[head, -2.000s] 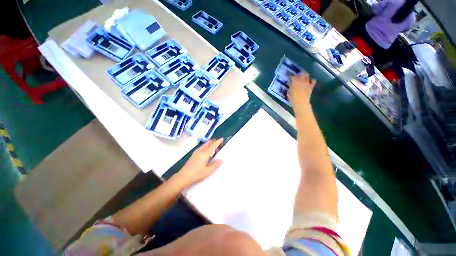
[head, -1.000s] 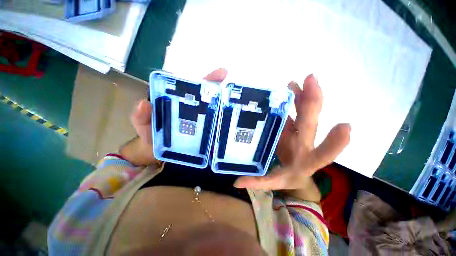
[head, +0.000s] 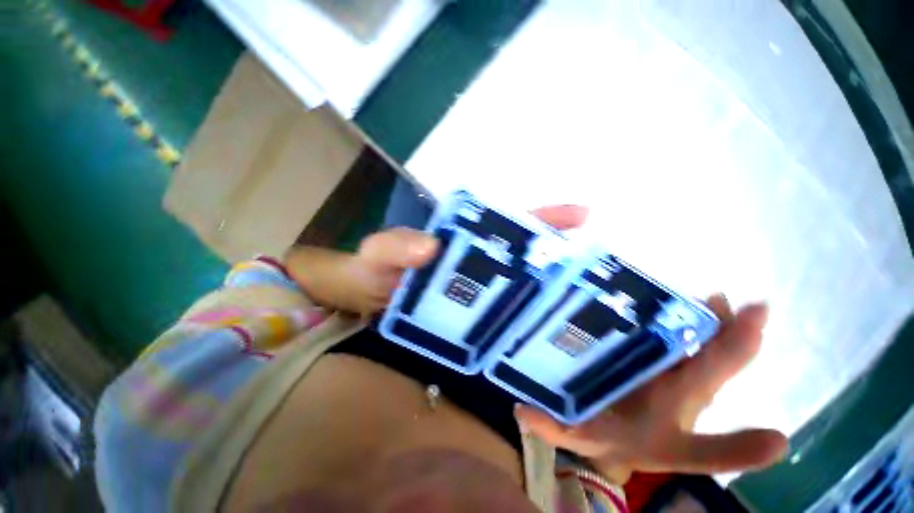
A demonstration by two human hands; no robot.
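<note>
Two light-blue plastic housings are held side by side with their open insides facing up, low in front of my body. Black strips, black patches and a small dotted patch show inside each. My left hand point(head: 386, 266) grips the left housing point(head: 463, 291) at its left side, with a fingertip showing behind its top edge. My right hand point(head: 681, 411) holds the right housing point(head: 591, 336) along its right and lower edges, some fingers spread away from it. The housings touch or nearly touch at the middle. The image is slightly blurred.
A white sheet point(head: 641, 130) covers the dark green bench beyond the housings. A cardboard box point(head: 266, 160) stands at the left, below another white-covered surface point(head: 351, 70). Part of a tray of housings point(head: 872, 481) shows at the lower right corner. Yellow-black floor tape is at upper left.
Two seconds ago my right hand was at housings on the green surface. Since one second ago, both hands and the held pair have shifted right and down in view, and the pair is more tilted.
</note>
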